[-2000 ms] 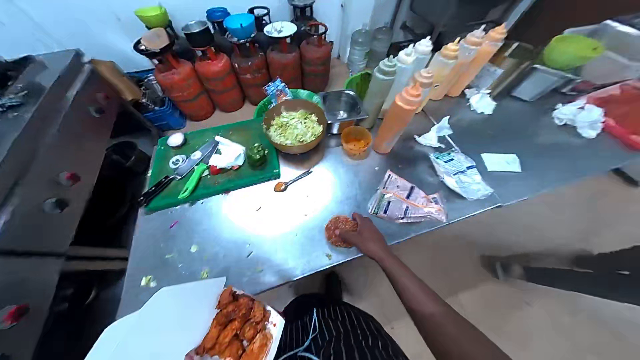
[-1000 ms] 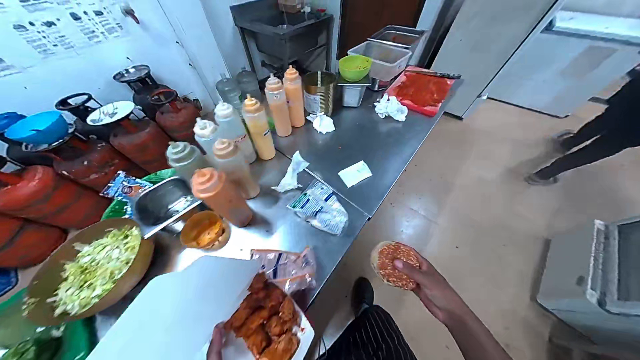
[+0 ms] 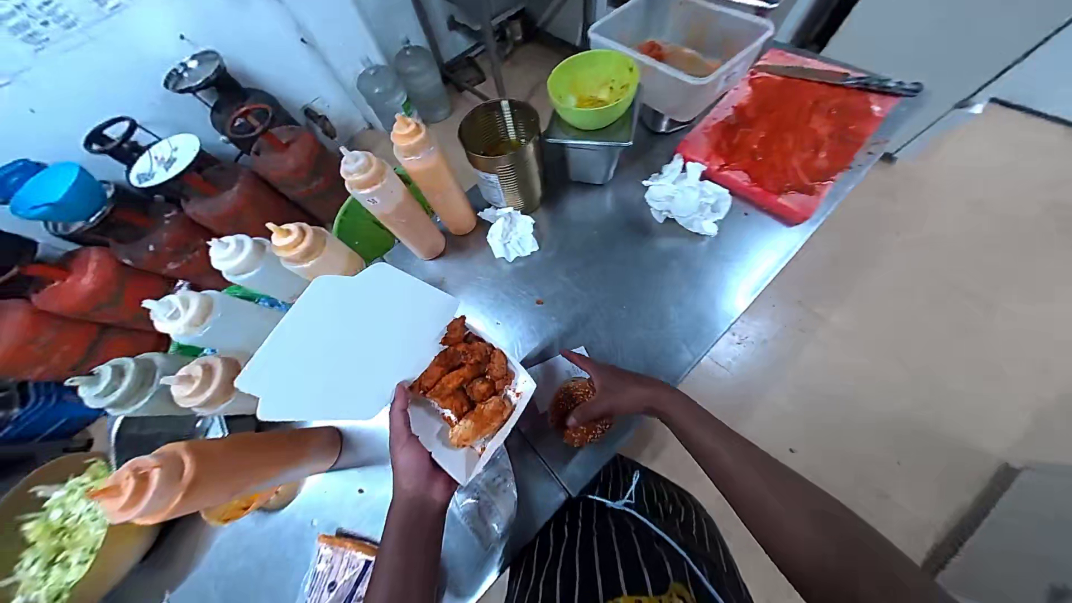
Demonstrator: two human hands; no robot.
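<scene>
My left hand (image 3: 419,456) holds an open white cardboard box (image 3: 356,339) from its near left side, with the lid folded back to the left. Pieces of sauced fried chicken (image 3: 469,381) fill the box. To its right, my right hand (image 3: 615,389) has its fingers on a seeded burger bun (image 3: 579,412) at the front edge of the steel counter. Under the bun lies a white paper sheet (image 3: 553,373), partly hidden by the hand. A clear plastic bag (image 3: 490,498) lies below the box.
Sauce squeeze bottles (image 3: 226,469) stand along the left, near a bowl of shredded lettuce (image 3: 63,536). Behind are an open tin can (image 3: 507,155), a green bowl (image 3: 593,88), crumpled tissues (image 3: 687,197), a plastic tub (image 3: 682,54) and a red board (image 3: 787,126) bearing a knife (image 3: 825,77).
My right hand has brought the bun from over the floor beside the counter to the counter's edge. The chicken box, held in my left hand, is now over the counter. The view has swung right.
</scene>
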